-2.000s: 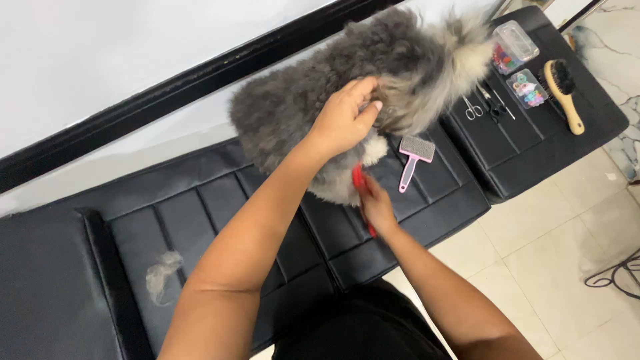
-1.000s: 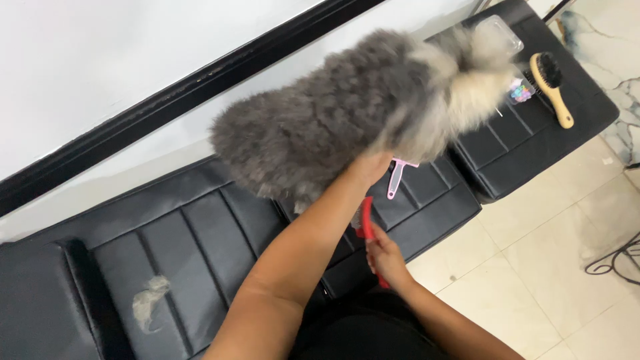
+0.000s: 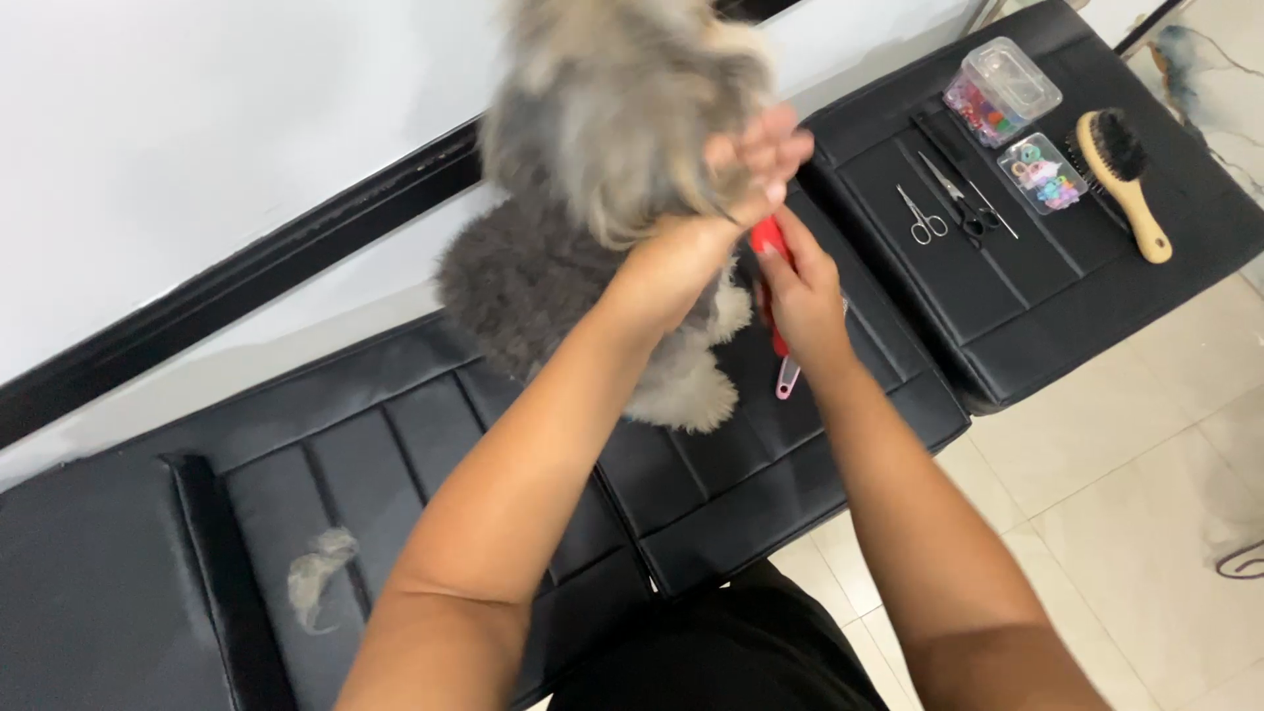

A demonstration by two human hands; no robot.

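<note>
A fluffy grey dog (image 3: 553, 267) with paler fur on its head and paws is on the black padded bench, its head blurred. My left hand (image 3: 760, 158) is at the side of its head and chest, palm turned up and fingers spread, partly covered by fur. Just below it, my right hand (image 3: 805, 286) is closed on a red grooming tool (image 3: 770, 237), whose working end is mostly hidden. The pink handle of a slicker brush (image 3: 787, 378) shows beneath that hand, on the bench.
On the bench's right section lie small scissors (image 3: 922, 217), larger scissors (image 3: 958, 197), a black comb (image 3: 938, 138), two clear boxes of colourful pieces (image 3: 1002, 89) (image 3: 1042, 175) and a wooden-handled brush (image 3: 1121, 183). Loose fur (image 3: 321, 578) lies left. A white wall (image 3: 197, 128) stands behind.
The dog has shifted from stretching along the bench to more upright, its head away from the scissors. My left hand has come up to its head; my right hand has risen with the red tool.
</note>
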